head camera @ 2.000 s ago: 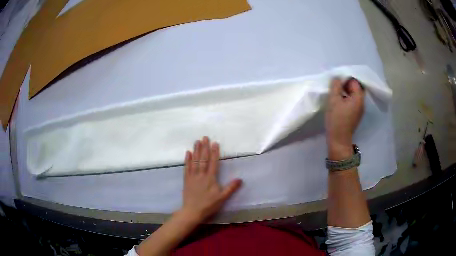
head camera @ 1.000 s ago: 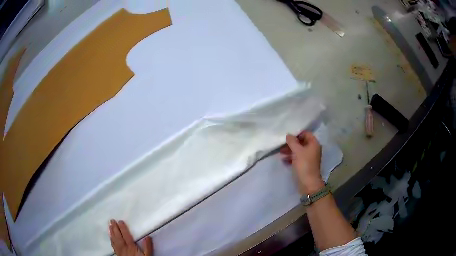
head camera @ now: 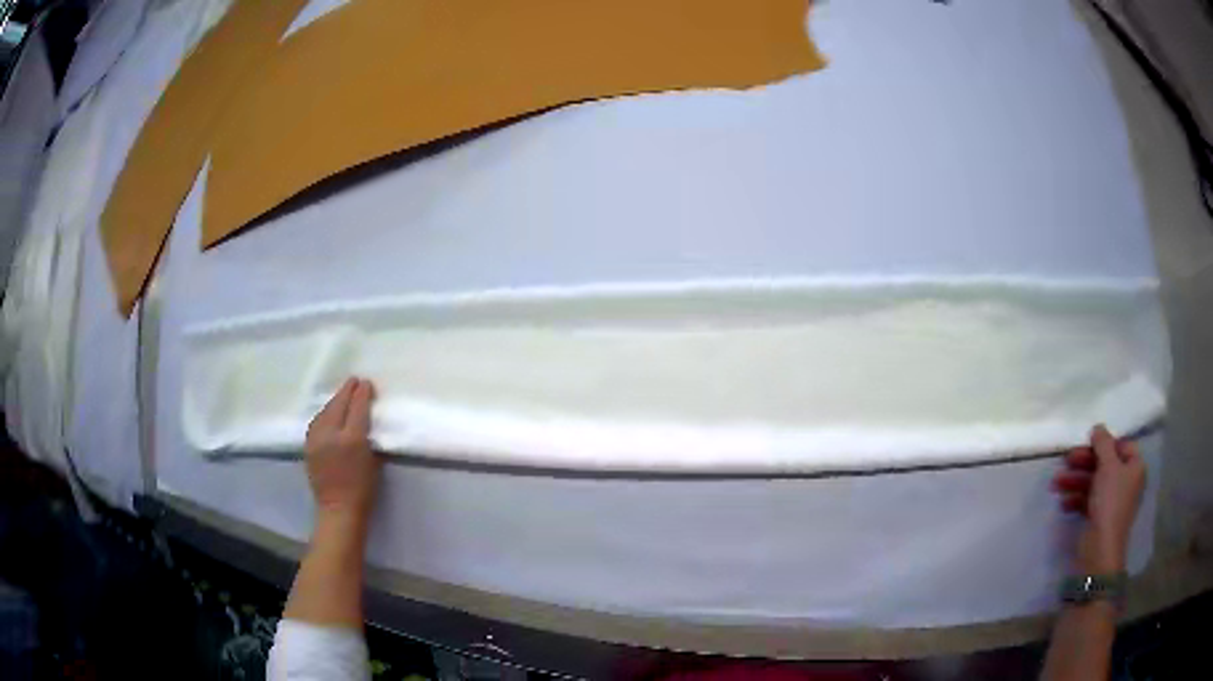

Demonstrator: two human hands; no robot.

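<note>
A long folded strip of creamy white fabric (head camera: 692, 373) lies across the bluish-white sheet (head camera: 639, 545). My left hand (head camera: 342, 446) is at the strip's front edge near its left end, fingers together on the cloth; whether it pinches the edge is hard to tell. My right hand (head camera: 1104, 482) holds the front edge near the right end between thumb and fingers. The strip's right corner is slightly raised and creased beside that hand.
A large brown card pattern piece (head camera: 492, 80) lies behind the strip, with another brown piece (head camera: 173, 173) to its left. White layered cloth (head camera: 47, 319) is at the far left. The table's front edge (head camera: 745, 639) curves below. A dark line runs at the upper right.
The view has swung back left. The strip's front edge, lifted and skewed at the right earlier, now lies nearly straight. My left hand has moved toward the left end, my right hand to the right end.
</note>
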